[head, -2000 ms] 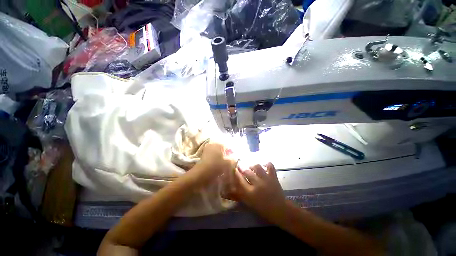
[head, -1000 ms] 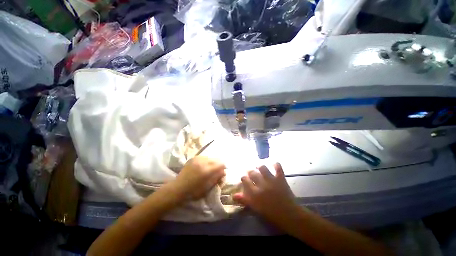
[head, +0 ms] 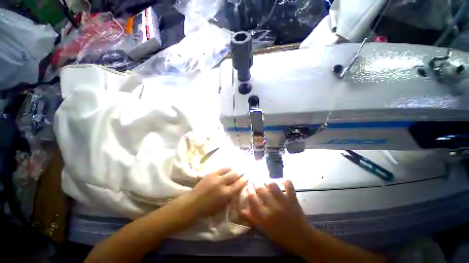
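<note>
A cream-white garment (head: 118, 138) lies heaped left of the needle area, with a bunched beige part near my fingers. My left hand (head: 218, 191) lies on the cloth with its fingertips at the bright spot in front of the needle. My right hand (head: 275, 208) lies just right of it, fingers bent over the cloth edge. Both hands hold the cloth. The white sewing machine head (head: 308, 92) has a blue stripe. A dark grey block (head: 275, 165) stands just behind my right fingertips. Glare hides the needle, presser foot and the cloth beneath.
Dark green thread snips (head: 369, 165) lie on the machine bed to the right. The grey table edge (head: 349, 221) runs along the front. Clear bags (head: 193, 49), a red bag (head: 95, 41) and a small white-orange box (head: 145, 33) are piled behind and left.
The view has shifted, so the machine head looks nearer. My left hand first drew back along the cloth, then moved forward beside my right hand. The cloth heap keeps much the same shape.
</note>
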